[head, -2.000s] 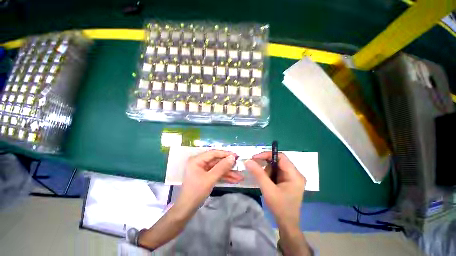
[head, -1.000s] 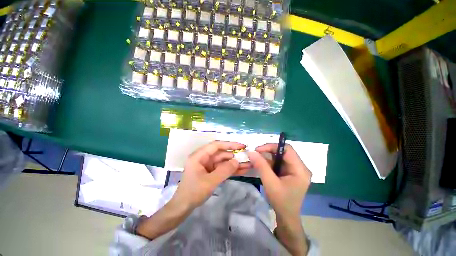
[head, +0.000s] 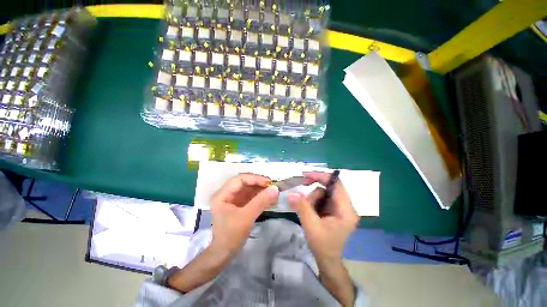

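Note:
My left hand (head: 240, 201) pinches a small module (head: 273, 185) with a gold-yellow edge between thumb and fingertips; fingers hide most of it. My right hand (head: 327, 213) holds black tweezers (head: 328, 192), their dark end up by the index finger. A grey, thin shape reaches from the right fingers toward the module; whether it is the tweezer tips or a piece is unclear. Both hands are over a long white strip (head: 367, 193). A small yellow film piece (head: 210, 151) lies just beyond the strip's left end.
A clear tray (head: 234, 124) with rows of modules lies ahead. More trays (head: 51, 108) are at left. White sheets (head: 402, 129) and amber film (head: 433, 120) slant at right, beside a grey metal box (head: 489, 144). An open box of white papers (head: 141, 231) sits below the bench edge.
The right thumb has moved away from the module, and the tweezers have tilted. A grey thin shape now shows between the hands. The view has shifted, moving the trays in the picture.

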